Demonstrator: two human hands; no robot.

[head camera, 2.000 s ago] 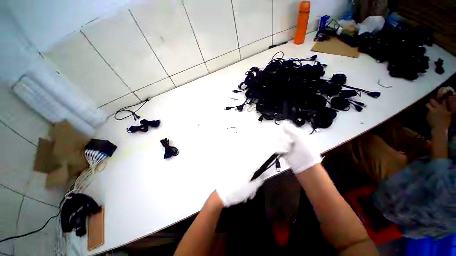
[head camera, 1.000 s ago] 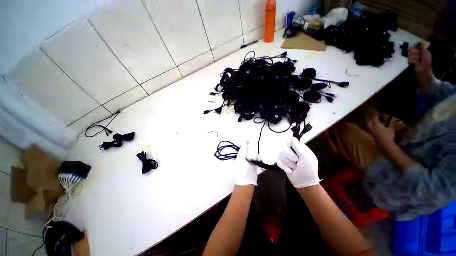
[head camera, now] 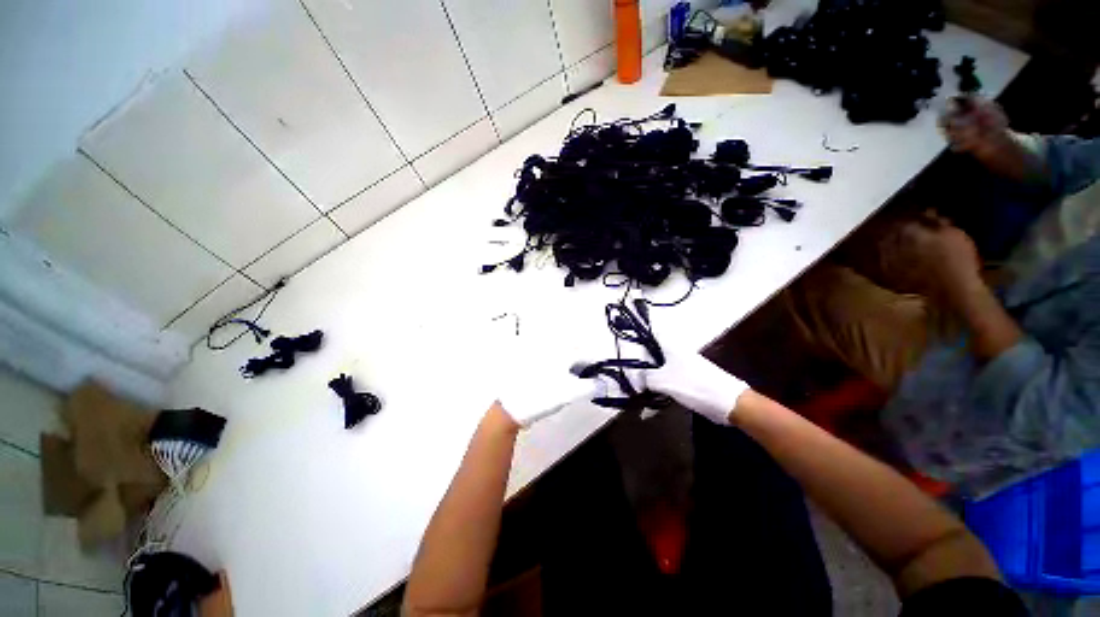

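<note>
A black cable (head camera: 630, 350) is gathered in folded loops between my two hands at the table's front edge. My left hand (head camera: 549, 395), in a white glove, holds the left side of the loops. My right hand (head camera: 694, 381), also in a white glove, holds the right side. My fingers are partly hidden by the cable. The large black cable heap (head camera: 627, 199) lies just beyond my hands. Tied cable bundles lie apart on the left, one nearer (head camera: 354, 400) and a darker clump (head camera: 284, 353) behind it.
A single loose cable (head camera: 238, 329) lies by the wall. An orange flask (head camera: 627, 42) stands beside a cardboard sheet (head camera: 718, 75). A second heap (head camera: 856, 60) is at the far right. A person (head camera: 977, 350) sits right, near a blue crate (head camera: 1037, 530). A black block with white strands (head camera: 187, 427) is left.
The cable loops that lay on the table left of my hands are now gathered between them. My hands have come together around the folded cable. The seated person's raised hand has lowered slightly.
</note>
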